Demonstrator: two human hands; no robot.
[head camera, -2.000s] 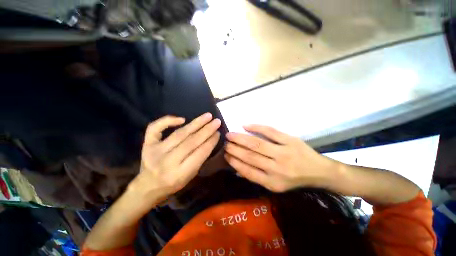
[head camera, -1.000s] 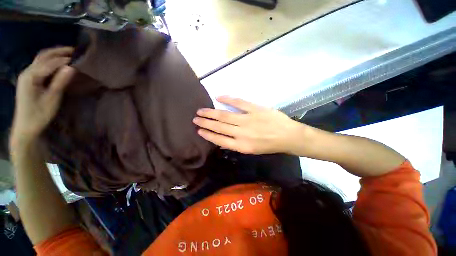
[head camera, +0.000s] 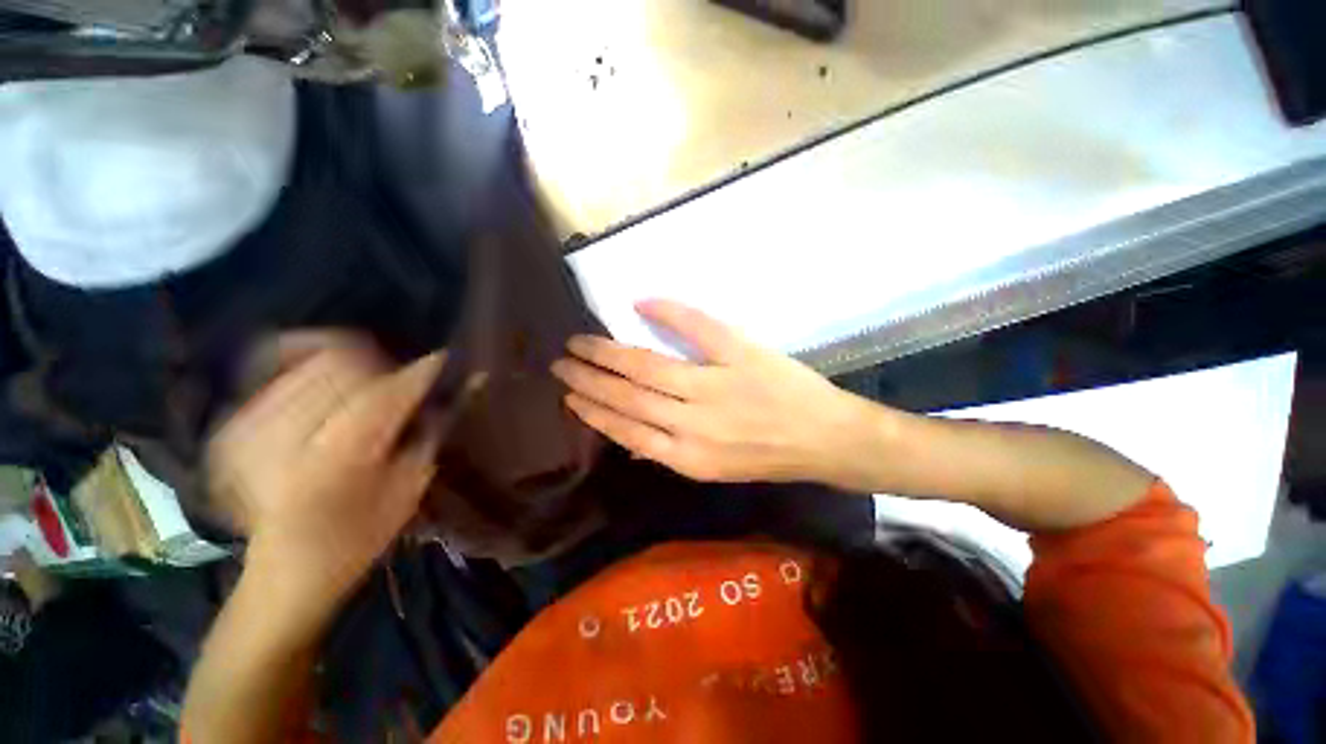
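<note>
The dark garment (head camera: 393, 247) lies below the machine head, black at left and brown toward the lap. My left hand (head camera: 327, 436) is blurred over the middle of the garment, fingers bent on a fold of the brown panel (head camera: 509, 422); whether it pinches the cloth is hard to tell. My right hand (head camera: 713, 400) lies with extended fingers, fingertips on the garment's right edge beside the white tabletop, thumb apart. A white rounded patch (head camera: 146, 167) shows against the black cloth at upper left. The needle area is blurred.
The machine head (head camera: 320, 37) is at the upper left. Black snips (head camera: 793, 12) lie on the beige bed plate (head camera: 698, 102). A dark rectangle (head camera: 1291, 58) sits at the far upper right of the white tabletop (head camera: 931, 189). An open box (head camera: 131, 509) stands at lower left.
My left hand has moved right and down from the garment's left side. Less brown and more black cloth shows, and the white patch has appeared. My right hand has barely moved.
</note>
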